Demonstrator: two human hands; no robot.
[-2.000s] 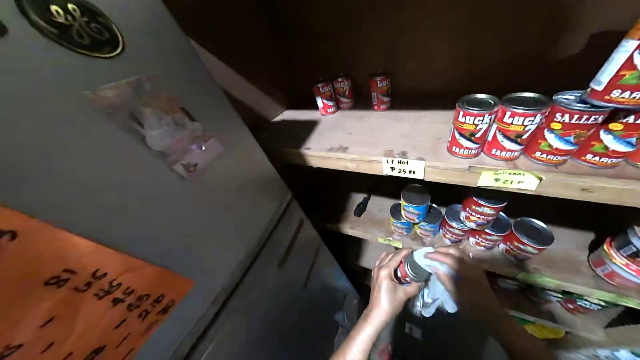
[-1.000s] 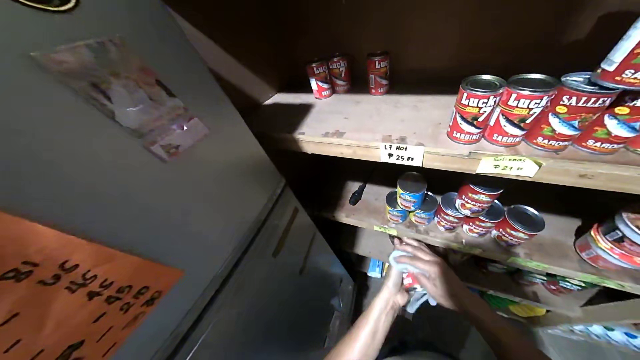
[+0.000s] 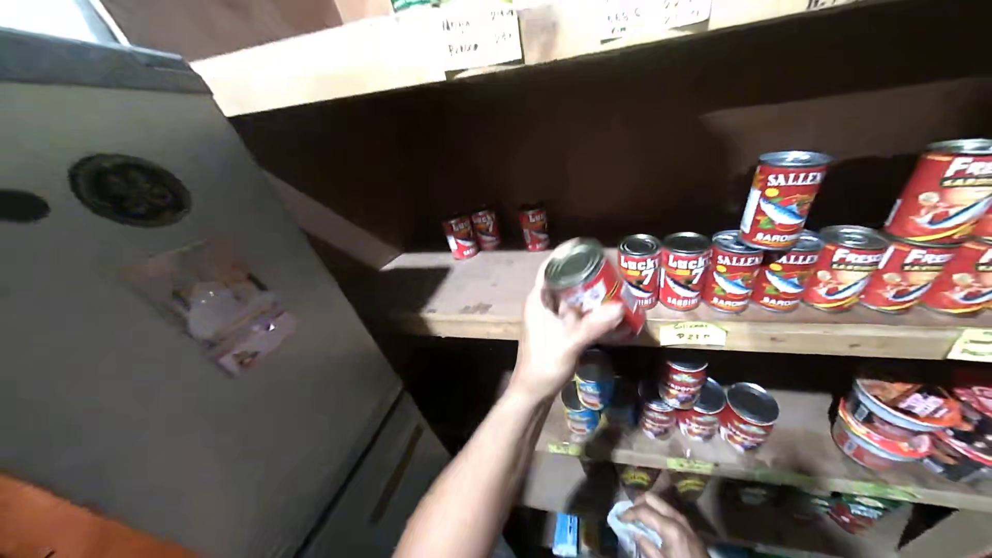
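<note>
My left hand (image 3: 554,333) is closed around a red sardine can (image 3: 593,287), tilted with its metal lid toward me, in front of the upper wooden shelf's edge. Just right of it stand Lucky 7 sardine cans (image 3: 685,271) and Sallen cans (image 3: 735,271), one Sallen can (image 3: 784,200) stacked on top. Low in the view, my right hand (image 3: 666,527) holds a crumpled white cloth (image 3: 632,527) below the second shelf. Small Lucky 7 cans (image 3: 535,227) stand farther back on the upper shelf.
A grey refrigerator (image 3: 194,434) stands at the left. Several red and blue cans (image 3: 750,415) sit on the shelf below, with stacked round packs (image 3: 880,426) to their right. Fresca cans (image 3: 846,267) line the upper shelf's right side. A higher shelf board (image 3: 349,58) crosses above.
My left hand has risen with the can to the upper shelf's front. The hands, together one second ago, are now apart; the cloth stays in my right hand. The view has tilted up.
</note>
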